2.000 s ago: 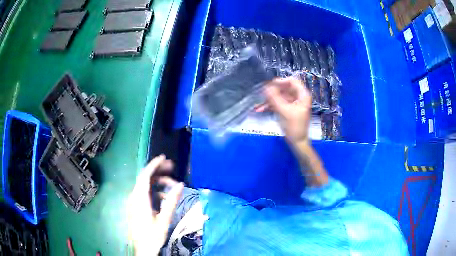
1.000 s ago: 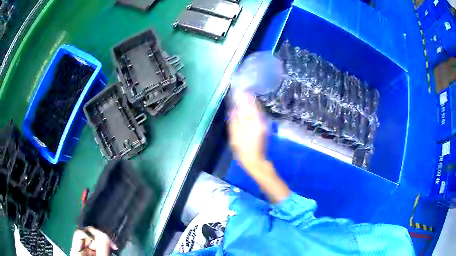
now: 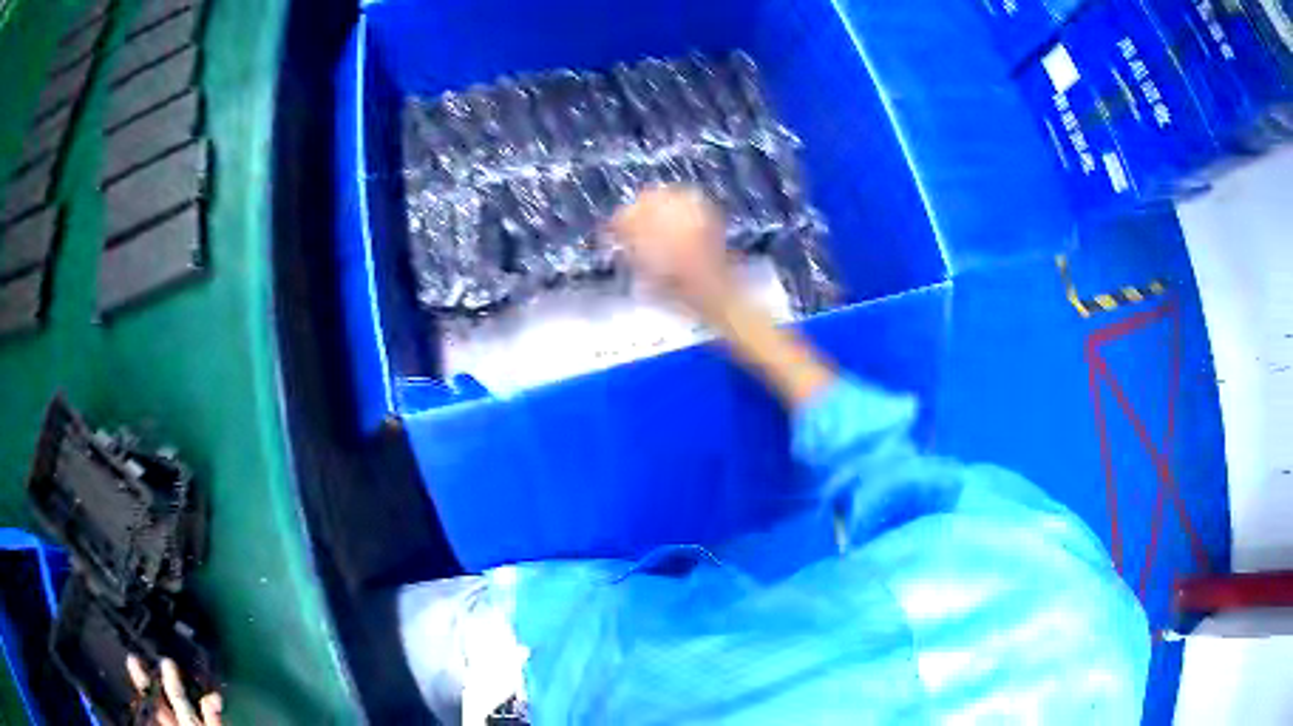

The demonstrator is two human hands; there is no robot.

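Observation:
My right hand (image 3: 672,244) is over the bagged housings (image 3: 525,177) in the large blue box (image 3: 610,461); it is blurred, and whether it grips one is not clear. The housings lie in dark, glossy rows. My left hand (image 3: 176,698) is small and cut off by the bottom edge at the lower left, its fingers over a dark housing shell (image 3: 99,645); its grip is unclear. More housing shells (image 3: 114,496) are stacked just above on the green bench.
Flat dark covers (image 3: 153,255) lie in rows at the bench's far left. A blue parts bin (image 3: 26,603) is cut off at the left edge. A white sheet (image 3: 596,341) lies in the large box. Blue cartons (image 3: 1120,107) stand at upper right.
The view has swung right. My right hand has moved from the box's left side to over its rows, without the clear bag seen earlier. My left hand is now beside the stacked shells.

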